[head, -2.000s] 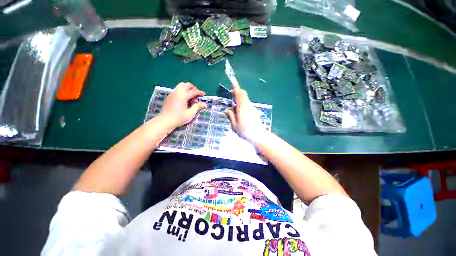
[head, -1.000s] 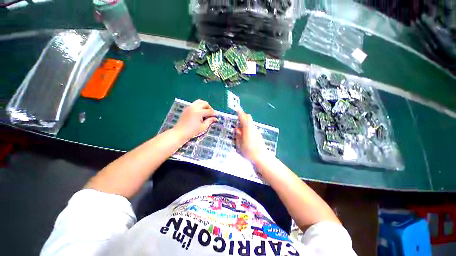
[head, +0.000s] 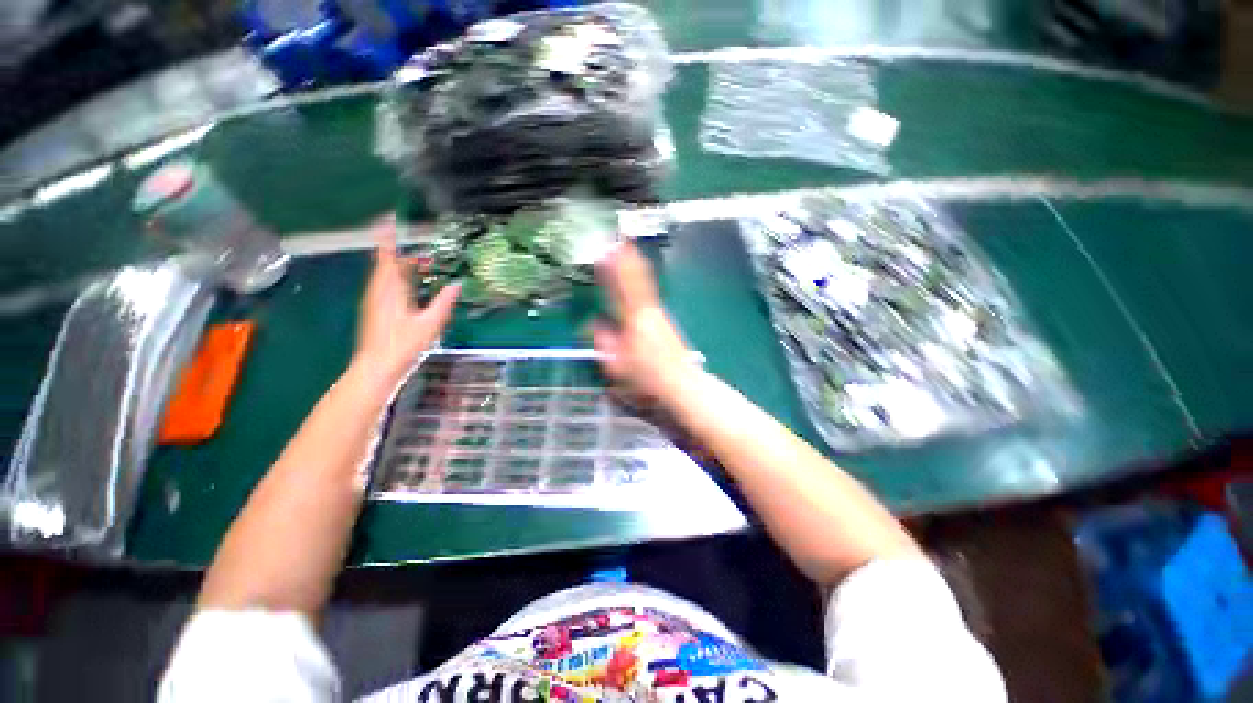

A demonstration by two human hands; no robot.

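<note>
The clear compartmented tray (head: 536, 433) lies flat before me, with dark pieces showing in its cells. A loose heap of green circuit boards (head: 515, 268) lies beyond it. My left hand (head: 401, 309) is at the left side of the heap, fingers apart, with nothing seen in it. My right hand (head: 635, 330) is to the right of the heap, over the tray's far right edge. It is blurred; a pale blurred shape shows beyond its fingertips, and I cannot tell whether it is held.
A clear parts tray (head: 900, 323) of dark and silvery pieces is at right. A dark stack (head: 536, 124) stands behind the heap. Empty clear packaging (head: 790, 117) lies top right. At left are clear trays (head: 103, 398), an orange case (head: 209, 385) and a clear bottle (head: 213, 227).
Both hands have moved off the tray. My left hand has gone forward and left to the heap and opened; my right hand has moved slightly left. The camera view has shifted, showing more of the stack.
</note>
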